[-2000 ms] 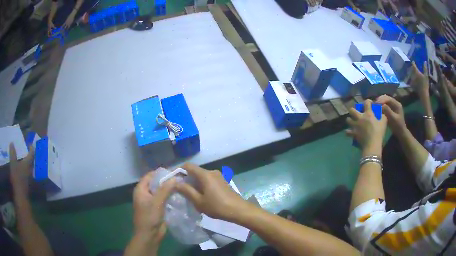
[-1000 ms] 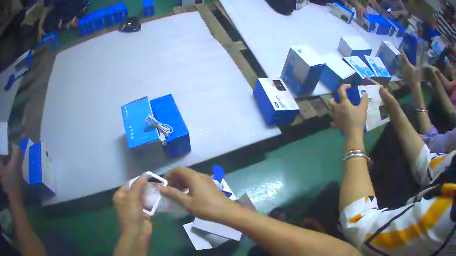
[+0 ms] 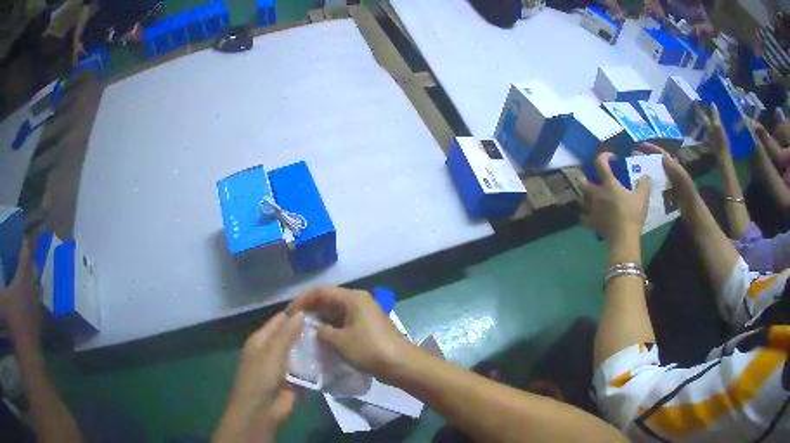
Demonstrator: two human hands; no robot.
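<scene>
My left hand [image 3: 264, 363] and my right hand [image 3: 351, 324] hold a clear plastic bag [image 3: 342, 372] with a white frame-like item [image 3: 301, 379] at it; whether the item is inside the bag is unclear. My fingers cover its upper part. Ahead on the white table, a lighter blue box [image 3: 246, 208] and a darker blue box [image 3: 303, 212] stand side by side. A bundled white cable [image 3: 284, 215] lies across their tops. Below my hands, an open white carton [image 3: 394, 400] rests low near my lap, partly hidden.
The white table [image 3: 156, 156] has a front edge beyond my hands. A white-and-blue box [image 3: 485, 177] stands at its right corner. A person at right holds another box [image 3: 650, 186]. A person's hand [image 3: 22, 298] is beside a box [image 3: 69, 285] at left.
The white frame, upright and exposed in my left hand one second ago, is now lower and mostly covered by my hands and the bag. My hands have moved closer together.
</scene>
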